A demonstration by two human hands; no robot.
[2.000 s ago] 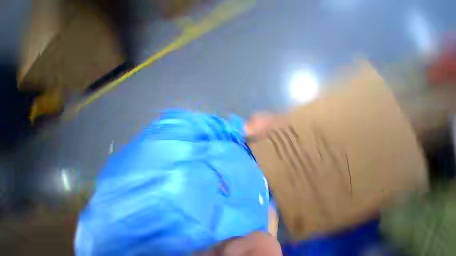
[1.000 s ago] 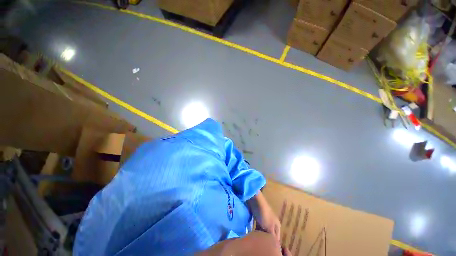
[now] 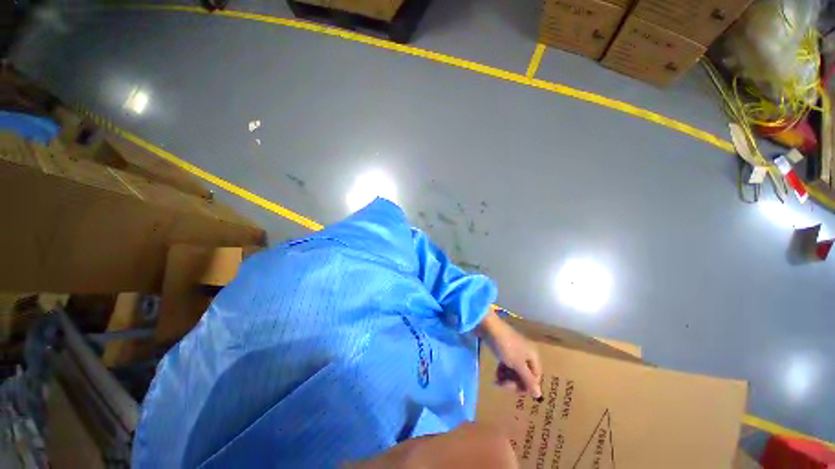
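Note:
A brown carton (image 3: pixel 677 403) with dark printed lines and part of a triangular mark lies at the lower right. My left hand (image 3: pixel 516 359) reaches from a blue sleeve over its printed side. Its fingers are closed on a small dark pen (image 3: pixel 538 398), mostly hidden by the hand, with the tip at the printed lines. My right hand is not in view. A blurred skin-coloured shape at the bottom edge shows no fingers.
Large cartons (image 3: pixel 119 215) and opened cardboard stand at the left. Stacked cartons (image 3: pixel 655 46) and clear plastic with yellow straps (image 3: pixel 774 82) are at the upper right. Grey floor (image 3: pixel 320 110) with yellow lines lies between. A red object (image 3: pixel 798 455) is at the lower right.
The view has steadied and shifted. The carton's printed side shows more fully than one second ago. My left hand sits higher in the picture, with the pen tip now visible at the print.

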